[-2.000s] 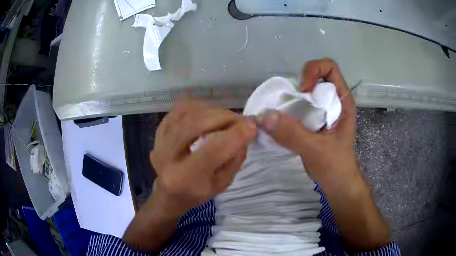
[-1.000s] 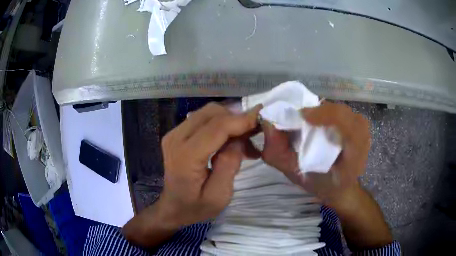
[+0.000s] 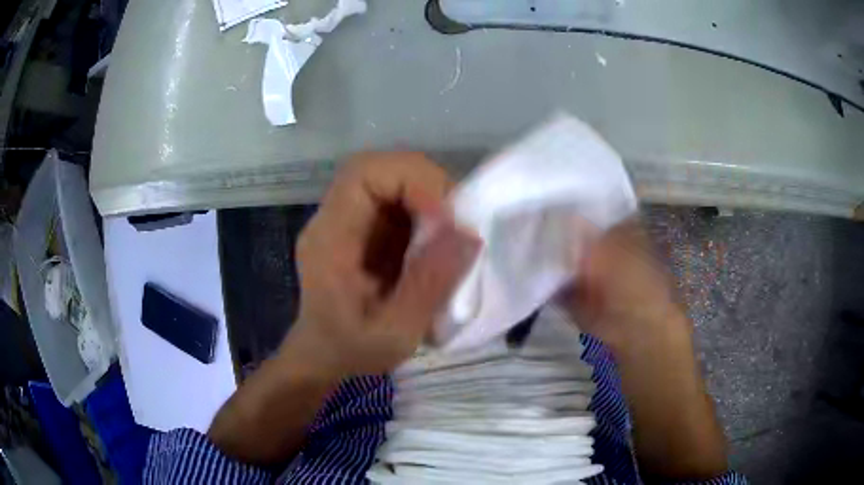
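A white cloth piece, likely a cuff piece (image 3: 540,204), is spread between my two hands, blurred by motion. My left hand (image 3: 379,260) pinches its left edge between thumb and fingers. My right hand (image 3: 616,279) is at its lower right edge, strongly blurred, with the fingertips partly hidden. A small dark rod end (image 3: 521,329) shows below the cloth, near my right hand; how it is held cannot be seen. The stack of white cuff pieces (image 3: 488,417) lies in a ridged row on my lap below the hands.
The pale machine table (image 3: 379,95) has a scale along its front edge. A crooked white offcut strip (image 3: 279,80) lies on it at upper left. The machine's bed plate (image 3: 663,19) is at upper right. A black phone (image 3: 180,322) lies on the white side board, beside a pale bin (image 3: 81,284).
The cloth has gone from bunched and folded to opened out flatter between the hands. My right hand has moved down and slightly left. The dark rod end now shows below the cloth.
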